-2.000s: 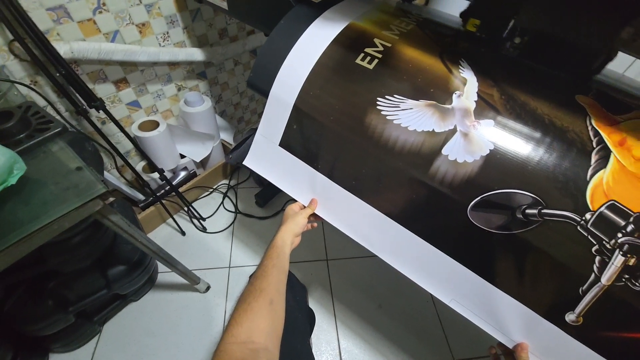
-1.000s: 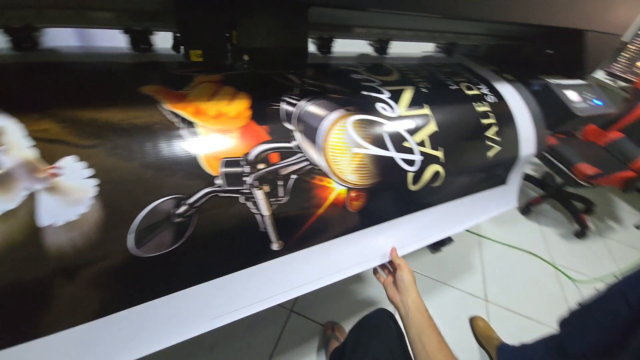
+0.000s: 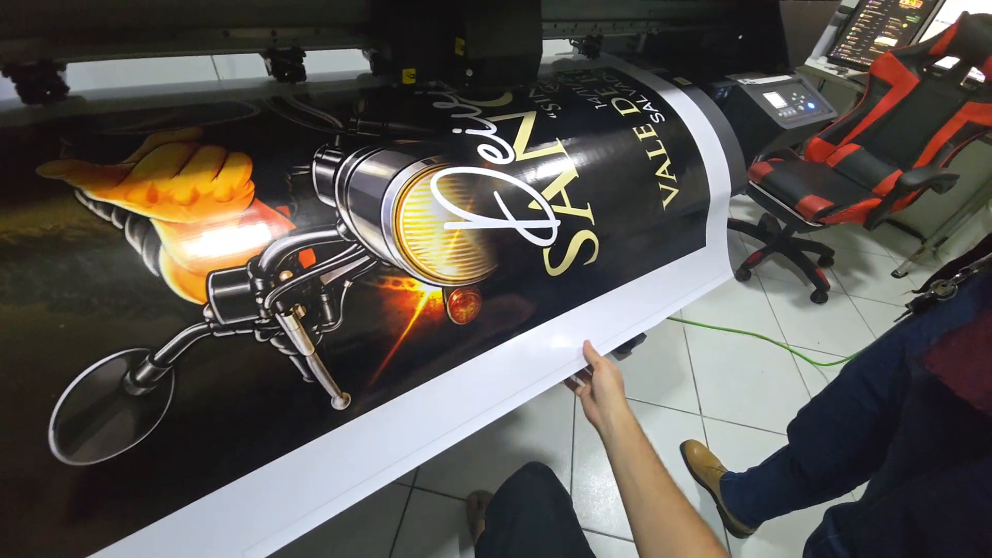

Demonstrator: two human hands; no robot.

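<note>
A large glossy printed sheet (image 3: pixel 620 256) with a wide white border comes out of a wide-format printer (image 3: pixel 496 39) and bears a motorcycle headlight, a mirror, an orange-gloved hand and lettering. My right hand (image 3: pixel 601 387) pinches the white border at the sheet's near edge, thumb on top and fingers underneath, partly hidden by the sheet. My left hand is out of view. The near edge hangs above the tiled floor, and the right end of the sheet curves downward.
A person in dark trousers and a tan shoe (image 3: pixel 709 473) stands close on the right. A red and black gaming chair (image 3: pixel 860 155) is beyond the printer's control panel (image 3: pixel 790 101). A green cable (image 3: pixel 763 337) crosses the floor tiles.
The view has swung far right along the sheet, from the dove and paper rolls to the headlight and chair. My left hand, on the border two seconds ago, is out of view.
</note>
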